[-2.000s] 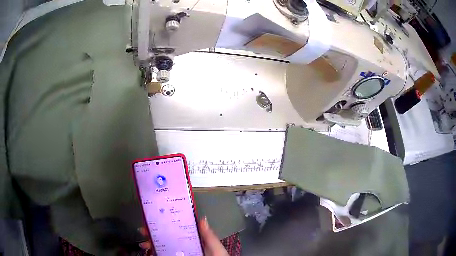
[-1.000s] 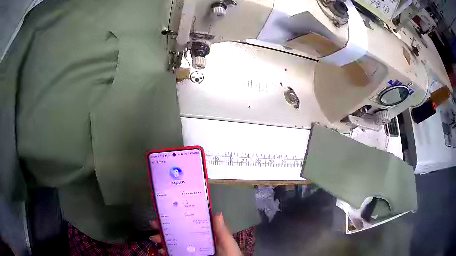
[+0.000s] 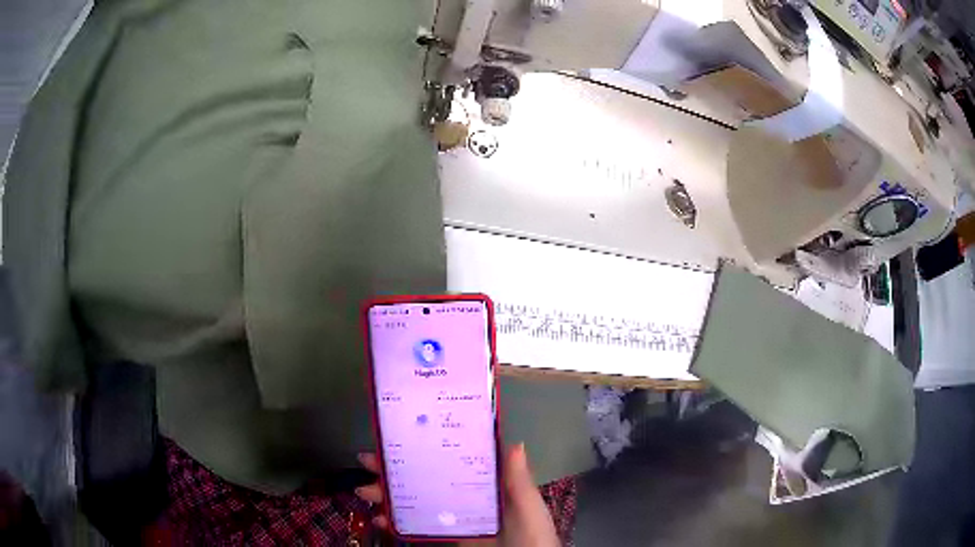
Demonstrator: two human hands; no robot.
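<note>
My right hand (image 3: 529, 508) is cut off by the bottom edge. It holds a red-edged smartphone (image 3: 436, 417) upright, with its lit pink-white screen facing me, the thumb at its right side and fingertips at its left. My left hand is not in view. A large sage green garment panel (image 3: 171, 214) covers the left of the table and hangs over the front edge. Its right edge lies by the needle area (image 3: 436, 102), where the presser foot is too blurred to make out. A smaller green cut piece (image 3: 802, 342) lies at the table's right front, hanging over the edge.
The cream-white sewing machine (image 3: 845, 160) spans the upper right. A printed measuring scale (image 3: 599, 331) runs along the white table front. A white-edged tray (image 3: 786, 486) is below right. Red checked cloth (image 3: 257, 513) shows below the panel.
The view has shifted, so the machine, table and cloth appear further right and slightly higher. The phone also appears further right and slightly higher, still in my right hand.
</note>
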